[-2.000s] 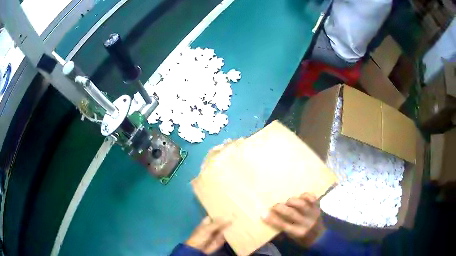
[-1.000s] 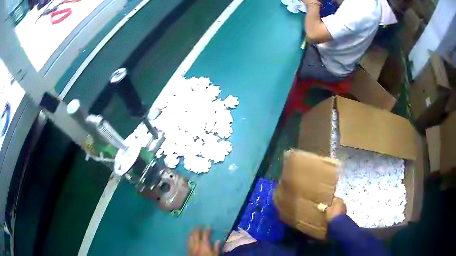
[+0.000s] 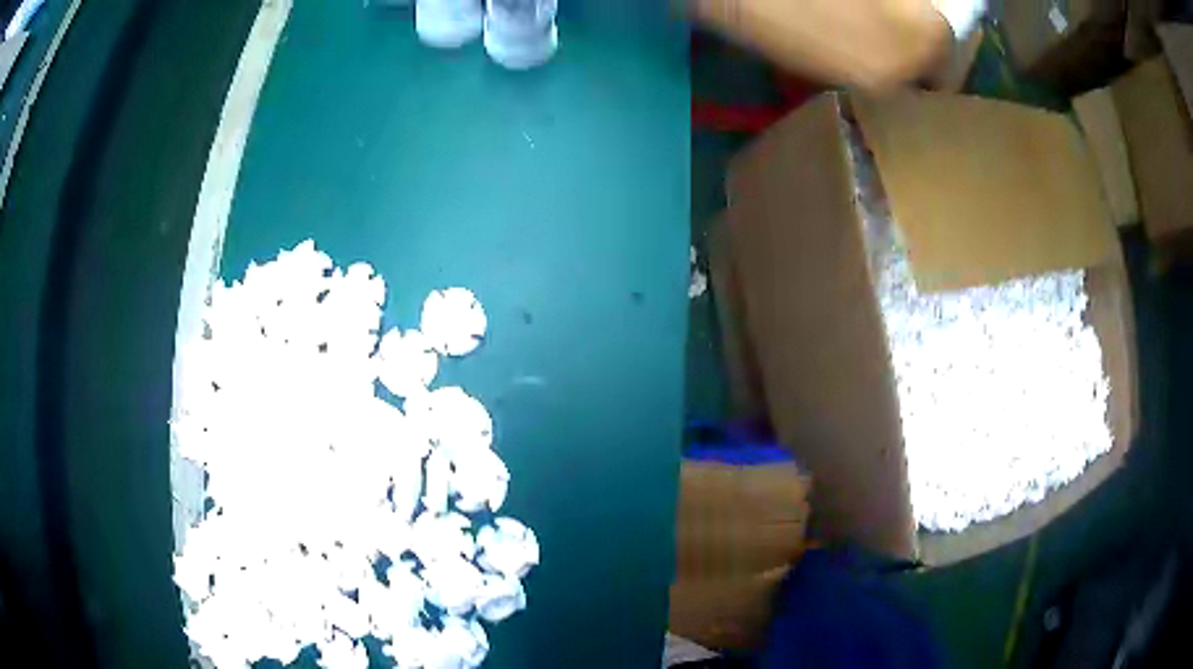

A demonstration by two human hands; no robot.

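Note:
A heap of white toothed discs (image 3: pixel 308 457) lies on the green bench along its pale edging. Several discs lie looser on the heap's right side. A brown cardboard piece (image 3: pixel 739 536) is at the lower middle, beside the bench edge. A dark blue sleeve (image 3: pixel 850 614) shows at the bottom, right of the cardboard. My right hand cannot be made out, so whether it touches the cardboard is hidden. My left hand is out of the picture.
A large open carton (image 3: pixel 824 314) full of small white parts (image 3: pixel 1001 405) stands right of the bench. Two white cup-shaped housings (image 3: pixel 521 33) stand at the top. A blurred tan shape, perhaps a person's arm, crosses the top. More cartons (image 3: pixel 1158 144) are at upper right.
The view has shifted so the press is out of the picture and the housings show at the top. The cardboard sits lower and left. Both hands have gone from sight.

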